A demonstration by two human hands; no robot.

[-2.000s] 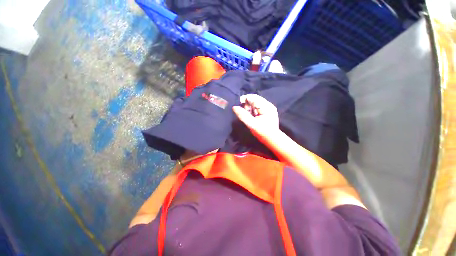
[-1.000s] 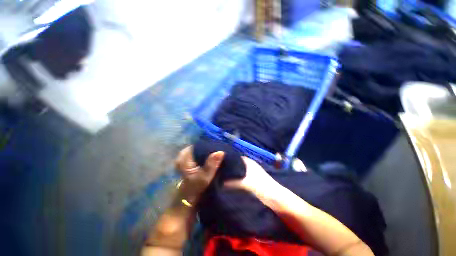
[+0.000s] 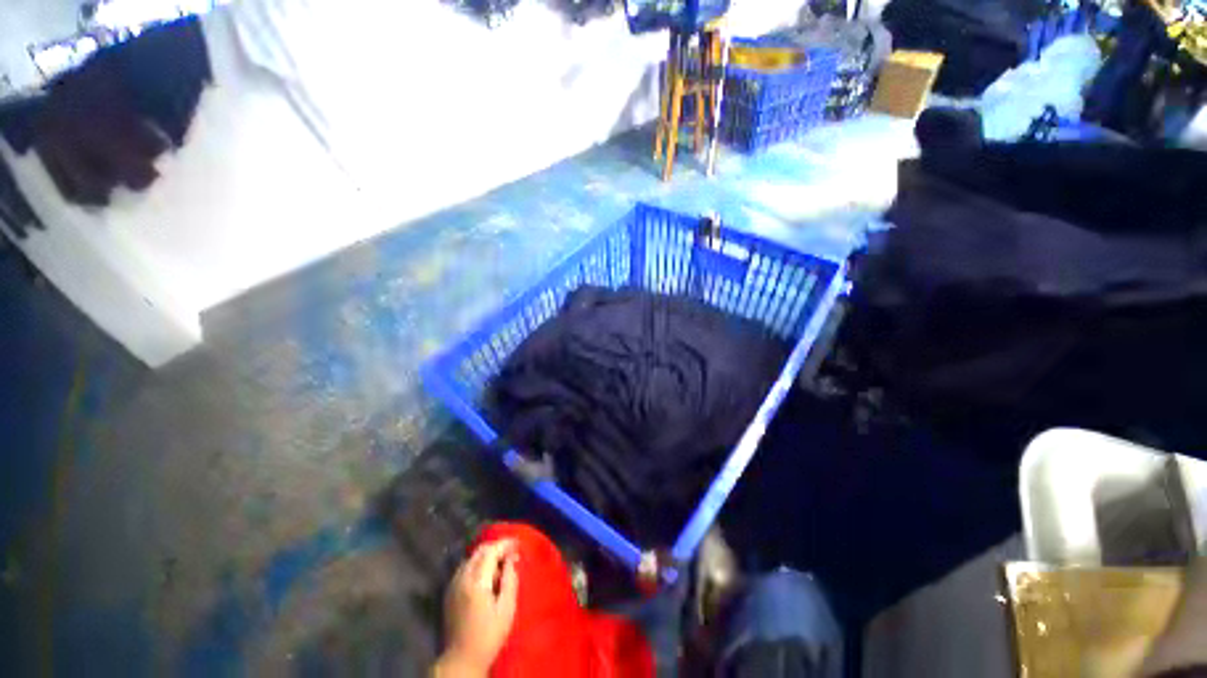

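A blue lattice crate (image 3: 635,209) stands in front of my knees with a crumpled navy garment pile (image 3: 649,384) inside. My left hand (image 3: 485,589) rests on the red-orange apron (image 3: 536,583) over my knee, at the bottom of the picture, and holds nothing that shows. No garment shows on the visible part of my lap. My right hand is out of the picture. A blurred brownish patch, perhaps my right forearm, is cut off by the lower right edge over the tan table top.
A tan table top (image 3: 1079,616) with a white container (image 3: 1066,497) is at the lower right. Large dark cloth heaps (image 3: 1032,291) lie at the right. A wooden stool (image 3: 688,106), another blue crate (image 3: 781,103) and a cardboard box (image 3: 908,82) stand behind. White cloth (image 3: 384,119) hangs at the upper left.
The dark garment that both hands held is gone from them and from the visible lap. My left hand has moved down onto the apron. My right hand has left the picture.
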